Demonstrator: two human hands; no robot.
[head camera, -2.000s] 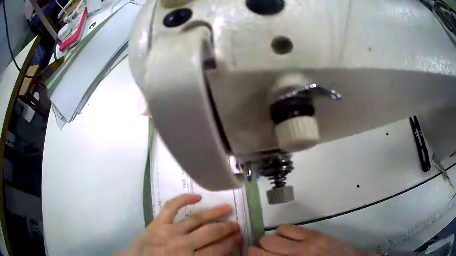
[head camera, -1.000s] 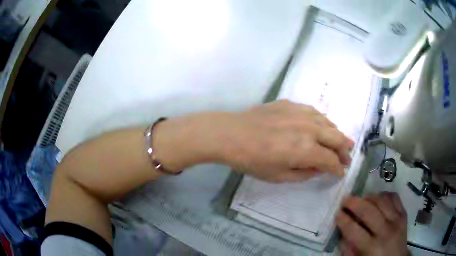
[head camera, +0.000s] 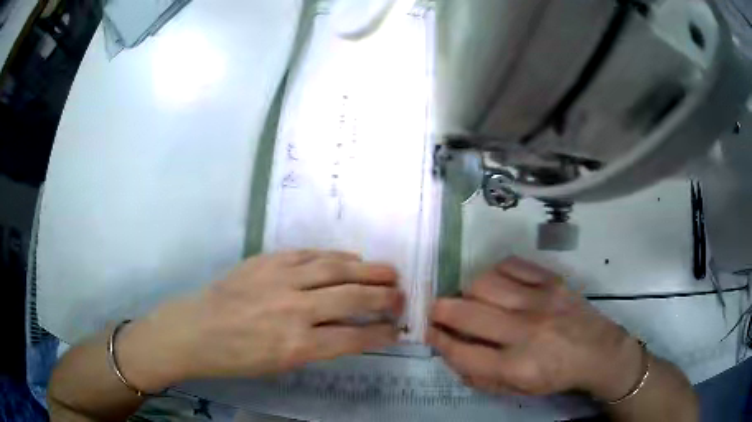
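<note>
The white pattern template (head camera: 354, 181) with printed lines and writing lies on the green fabric panel (head camera: 265, 185), whose green shows along both long sides. Its right edge runs beside the needle area of the cream sewing machine (head camera: 569, 74). The presser foot (head camera: 443, 158) is partly visible; the needle cannot be made out. My left hand (head camera: 305, 309) lies flat on the lower part of the template, fingers pointing right. My right hand (head camera: 519, 330) is at the right edge of the template and fabric, fingers bent, fingertips partly hidden.
Black thread snips (head camera: 698, 231) lie on the table (head camera: 148, 181) at the right, with a thin tool or threads near them. Stacked cut panels (head camera: 140, 21) sit at the upper left. A printed ruler (head camera: 387, 387) runs along the front edge.
The template and fabric, tilted one second ago, now run nearly straight up the view. My left hand is lower on the template, and my right hand rests near its lower right edge. The view has shifted.
</note>
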